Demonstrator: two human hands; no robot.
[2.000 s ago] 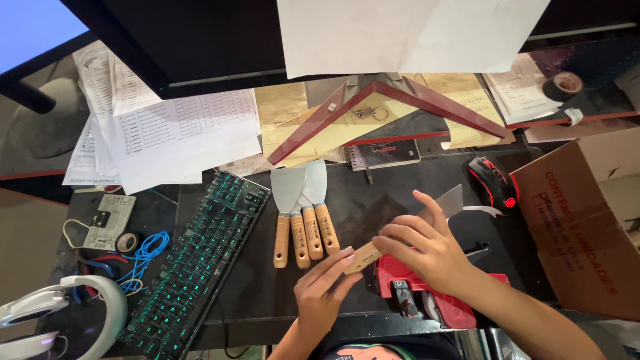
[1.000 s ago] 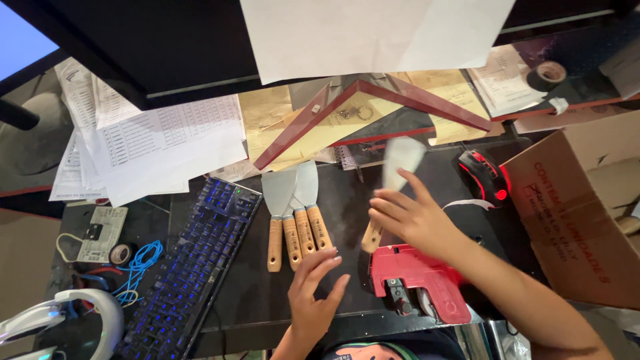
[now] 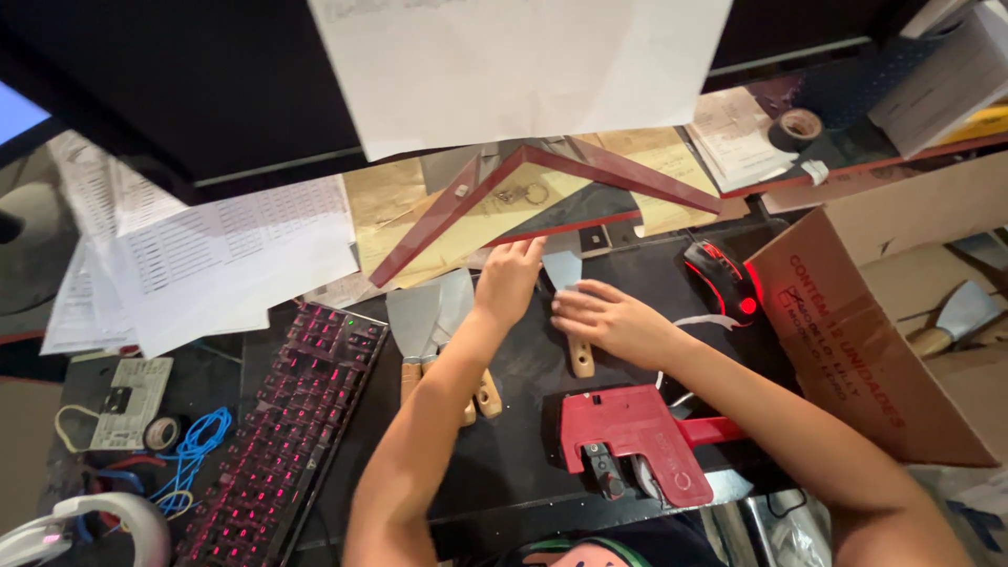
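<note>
A putty knife with a wooden handle (image 3: 581,358) lies on the black desk, its metal blade pointing away from me. My right hand (image 3: 594,319) rests over its middle, fingers extended, covering part of blade and handle. My left hand (image 3: 512,276) is further forward, left of that blade, its fingertips near the desk by the red-edged stand; whether it touches anything is unclear. Under my left forearm several putty knives (image 3: 413,319) lie side by side, blades forward, partly hidden. A red tape dispenser (image 3: 630,441) lies nearer me, below my right hand.
A lit keyboard (image 3: 283,441) and blue cable (image 3: 197,441) are on the left, with headphones (image 3: 118,512). On the right are a mouse (image 3: 720,283) and an open cardboard box (image 3: 858,346) with a putty knife (image 3: 965,311) inside. Monitor stand (image 3: 524,157) and papers (image 3: 228,244) lie ahead.
The putty knife held up in my right hand one second ago now lies on the desk under it. My left hand has moved forward, past the group of putty knives.
</note>
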